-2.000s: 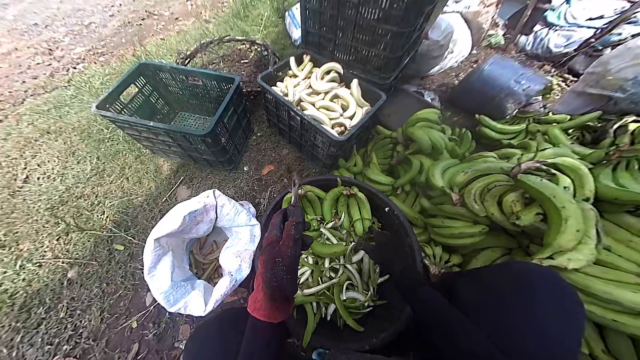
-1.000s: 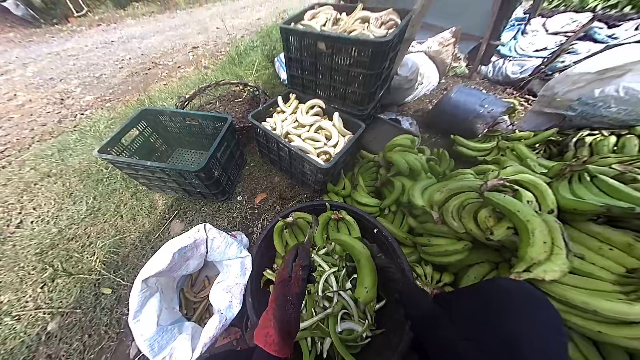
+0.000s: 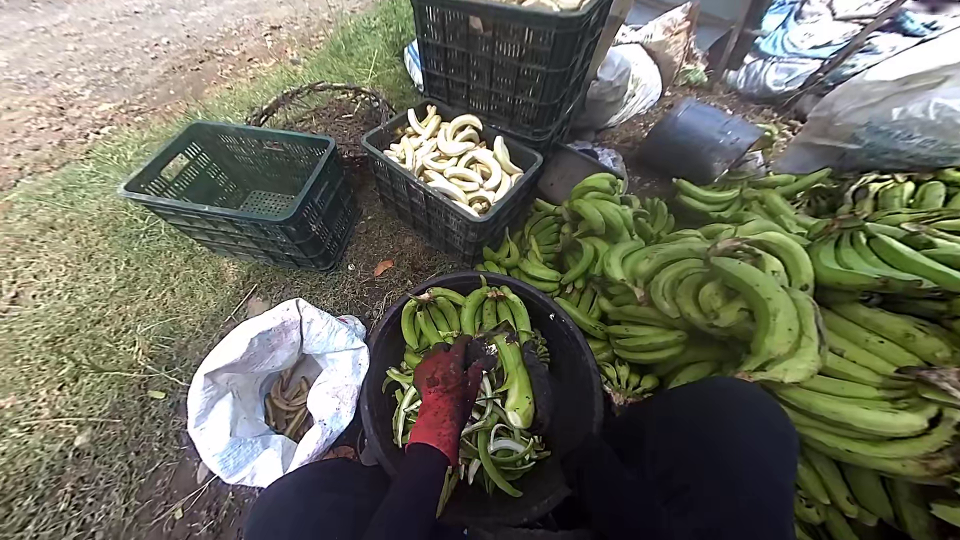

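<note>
My left hand (image 3: 444, 390), in a red glove with dark, dirty fingers, is curled beside the upper end of a large green banana (image 3: 516, 386). Whether a small tool is in its fingers cannot be made out. My right hand (image 3: 538, 386), in a dark glove, grips the banana from its right side; its fingers are partly hidden. Both hands are over a round black tub (image 3: 574, 360). Inside the tub, small bunches of green bananas (image 3: 442, 319) lie at the far side, and strips of green peel (image 3: 502, 461) lie below the hands.
An open white sack (image 3: 225, 390) with brownish pieces stands left of the tub. Beyond are a green plastic crate (image 3: 300, 214), a crate of peeled bananas (image 3: 442, 229) and a taller crate stack (image 3: 510, 67). Green banana bunches (image 3: 765, 315) are heaped at right, by my knee.
The large green banana, whole-looking in the tub one second ago, now stands closer to my left hand, which has come against its upper end. The view has shifted.
</note>
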